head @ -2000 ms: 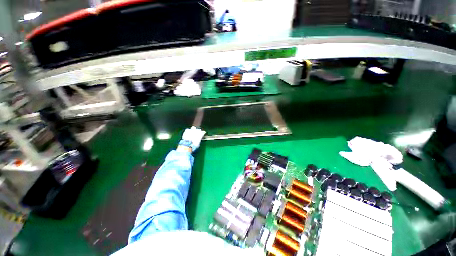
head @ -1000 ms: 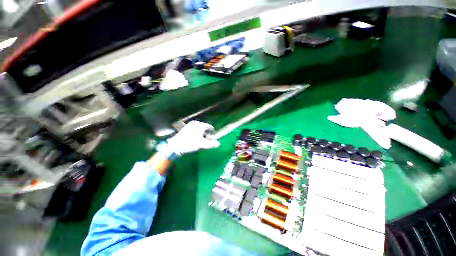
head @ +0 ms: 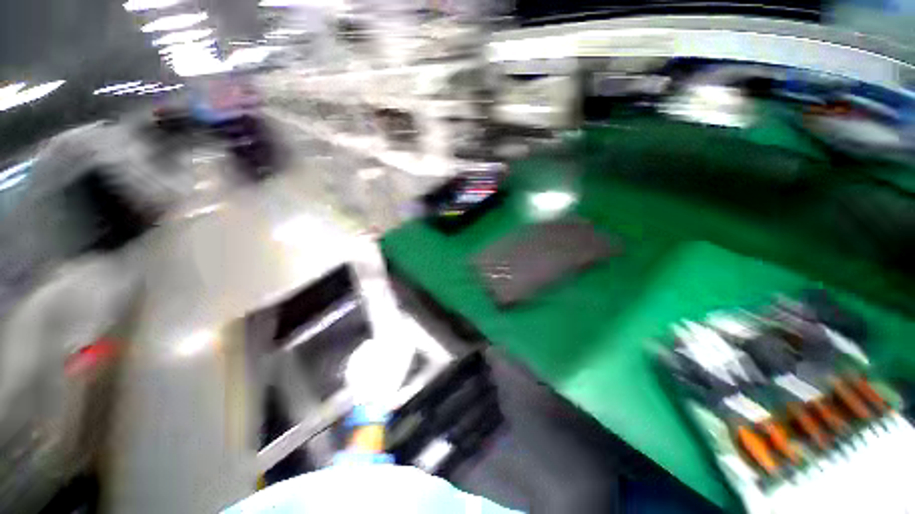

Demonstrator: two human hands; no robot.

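Observation:
The view is strongly blurred. My left hand [head: 379,373], in a white glove, is at the lower centre, at the near part of a flat board carrier [head: 429,343] with a pale border. The fingers appear closed on it, but blur hides them. The carrier is off the bench's left edge, over dark trays [head: 456,407]. The power circuit board [head: 803,422], with orange-copper wound blocks, lies on the bright green mat [head: 642,341] at the lower right, partly cut off by the picture's edge. My right hand is out of the picture.
A dark flat rectangle [head: 542,259] lies on the green bench, with a black box of mixed items [head: 467,196] behind it. A pale floor or aisle [head: 191,301] runs along the left. A blurred dark and reddish shape stands at the upper left.
The view has swung left. My left hand has moved with the carrier from the bench behind the circuit board to over the trays at the bench's left. The circuit board has stayed on the mat.

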